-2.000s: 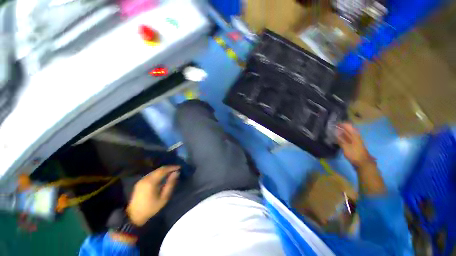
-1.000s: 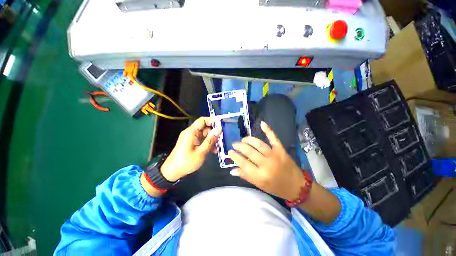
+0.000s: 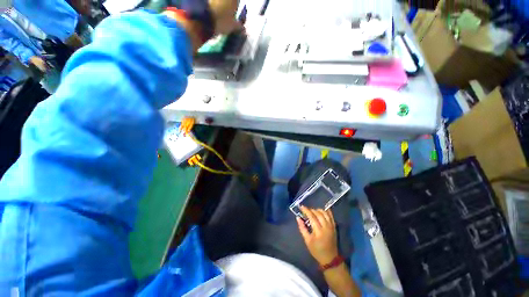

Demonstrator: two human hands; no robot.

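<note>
A silver-edged phone middle frame [image 3: 335, 184] with a see-through centre is tilted above my right thigh. My right hand [image 3: 318, 231] holds it by its lower left end. My left arm reaches forward across the left of the view to the machine top. My left hand [image 3: 225, 16] is at the top edge, partly cut off and blurred, over the dark fixture [image 3: 223, 49], where some pale green shows. What its fingers do is hidden.
The white machine [image 3: 261, 107] has a red emergency stop [image 3: 377, 107] and a pink pad [image 3: 387, 74]. A black blister tray [image 3: 429, 209] with frames lies at the right. A labelled box [image 3: 181, 144] with orange-yellow cables is left. Another person's hand [image 3: 37, 62] shows upper left.
My left hand has let go of the phone frame and moved forward to the fixture. My right hand now holds the frame alone, turned and lower to the right. The view has shifted forward.
</note>
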